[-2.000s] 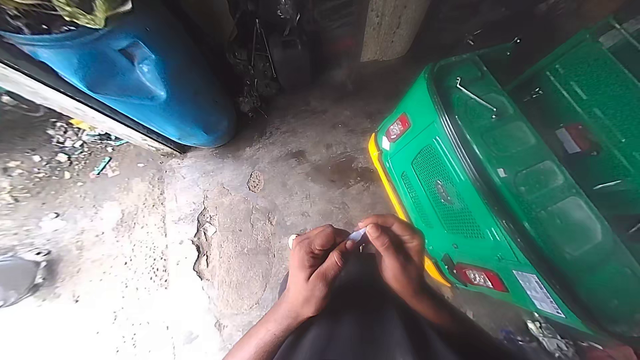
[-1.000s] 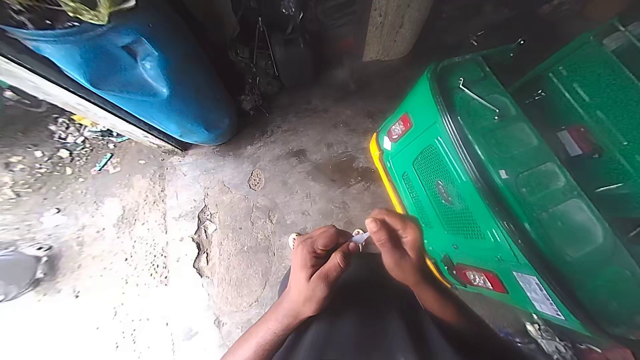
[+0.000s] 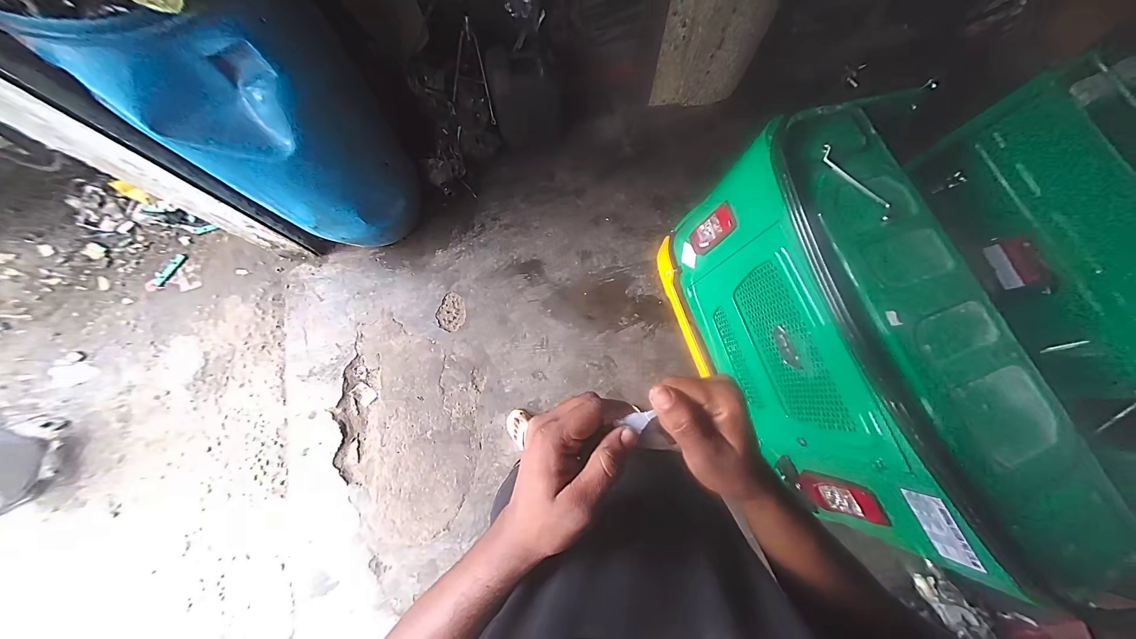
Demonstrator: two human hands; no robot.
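Note:
Low in the middle of the view, my left hand (image 3: 568,479) pinches a small white piece (image 3: 636,422), perhaps paper or cloth, between thumb and fingers. My right hand (image 3: 710,430) grips the other end of it from the right, thumb uppermost. The two hands are close together above my dark clothing (image 3: 639,550). What the piece is cannot be told, and my fingers hide part of it.
A green three-wheeled vehicle (image 3: 728,293) with a yellow bumper (image 3: 682,306) stands at the right. At the upper left a dented blue plastic drum (image 3: 204,98) stands by a white-edged wall (image 3: 151,160). Rubble (image 3: 98,240) lies beyond it. The concrete floor (image 3: 417,444) has a broken patch.
Both hands stay close together on the white piece. My right hand's fingers have shifted slightly on it.

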